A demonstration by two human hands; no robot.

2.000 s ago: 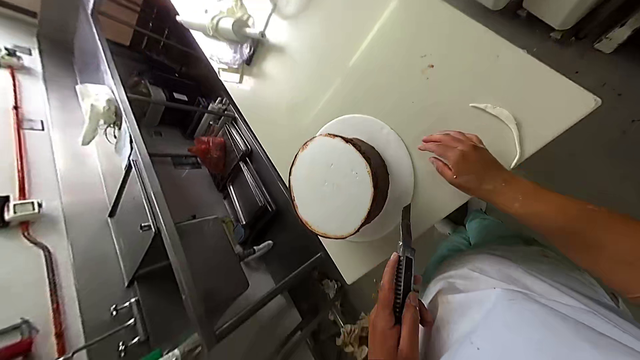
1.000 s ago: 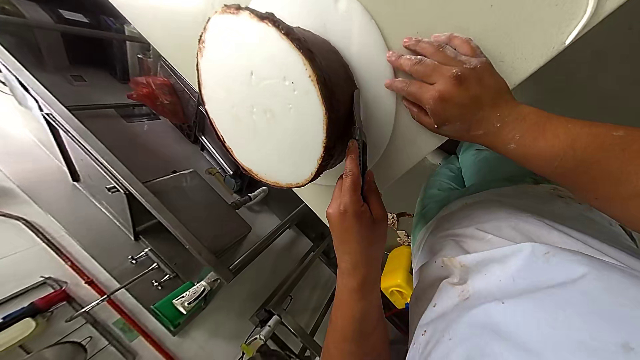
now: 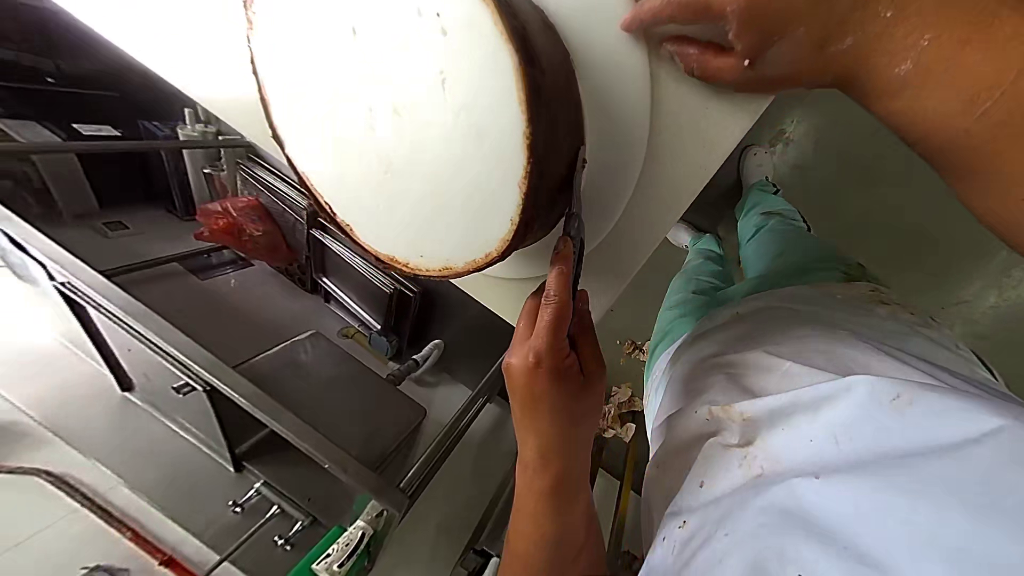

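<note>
A round cake (image 3: pixel 392 120) with a smooth white top and a dark brown side sits on a white round board (image 3: pixel 612 88). My left hand (image 3: pixel 556 344) grips a dark-handled utility knife (image 3: pixel 574 224), index finger along it. Its blade points up the view and lies against or just beside the brown side; contact is unclear. My right hand (image 3: pixel 720 44) is over the white tabletop beside the board, holding nothing, with a gap between its fingers and white residue on the skin. Part of that hand is cut off by the top edge.
The pale worktable (image 3: pixel 696 140) ends in a corner near my legs. Left of it stands a metal-railed unit (image 3: pixel 264 416) with flat trays (image 3: pixel 356 276) and a red plastic bag (image 3: pixel 244 228). Crumpled scraps (image 3: pixel 620 412) lie low beside my white apron (image 3: pixel 840 472).
The view has moved much closer to the cake. My left hand has brought the knife from in front of the board to the cake's side. My right hand stays beside the board.
</note>
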